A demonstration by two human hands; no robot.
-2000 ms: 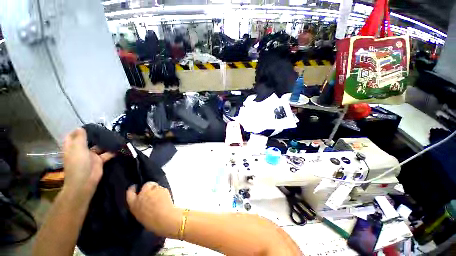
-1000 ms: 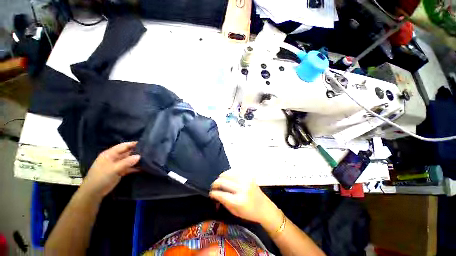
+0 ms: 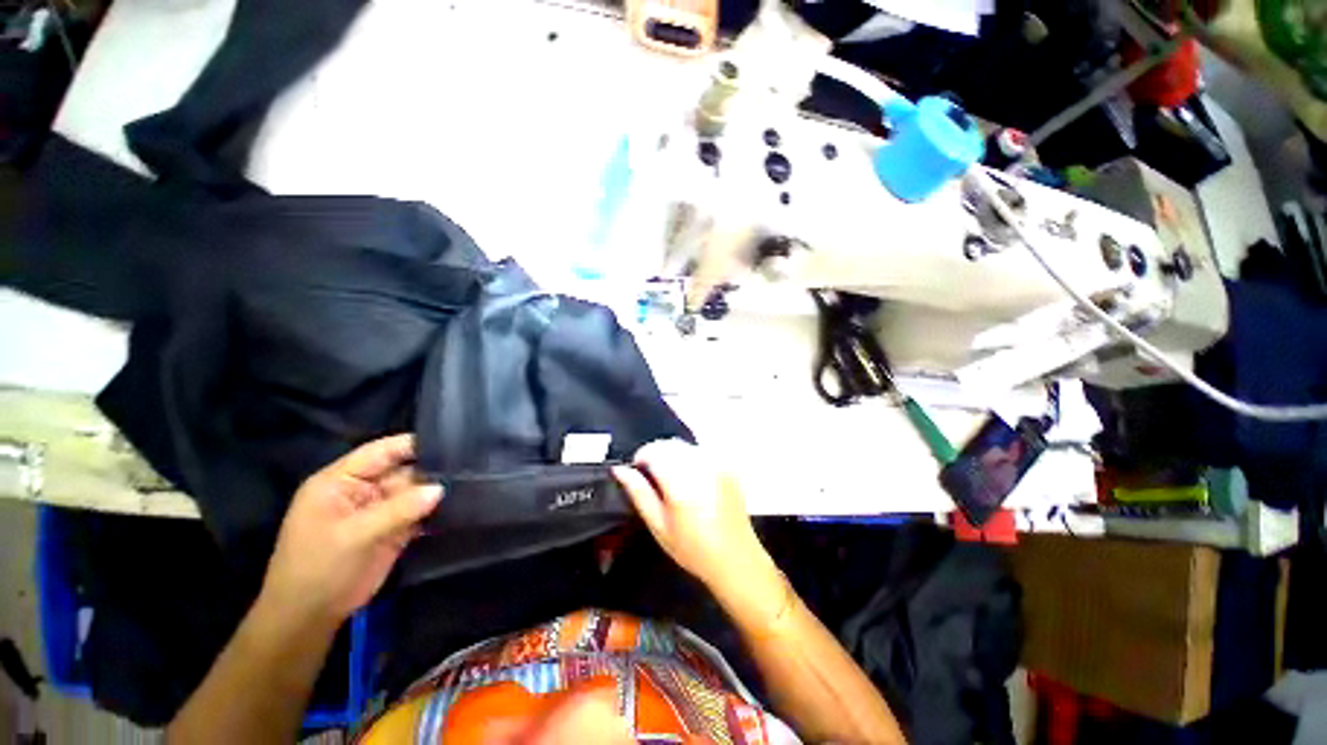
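A dark garment (image 3: 306, 313), likely trousers, lies on the white table left of the machine, its legs spread to the upper left. Its waistband (image 3: 509, 499) is held stretched at the table's front edge, with small light marks on it. A small white label (image 3: 587, 447) lies just above the band. My left hand (image 3: 357, 524) pinches the band's left end between thumb and fingers. My right hand (image 3: 691, 502) pinches its right end. The sewing machine (image 3: 902, 240) stands right of the garment, apart from both hands.
Black-handled scissors (image 3: 849, 357) and a green-handled tool (image 3: 926, 429) lie under the machine arm. A phone (image 3: 993, 466) lies near the front edge. A blue cylinder (image 3: 929, 147) with a white hose sits on the machine head. A cardboard box (image 3: 1113, 619) stands below right.
Since the garment was lifted at the left, it has been laid on the table. The waistband has since been turned to show its marked face, and both hands hold it by the front edge.
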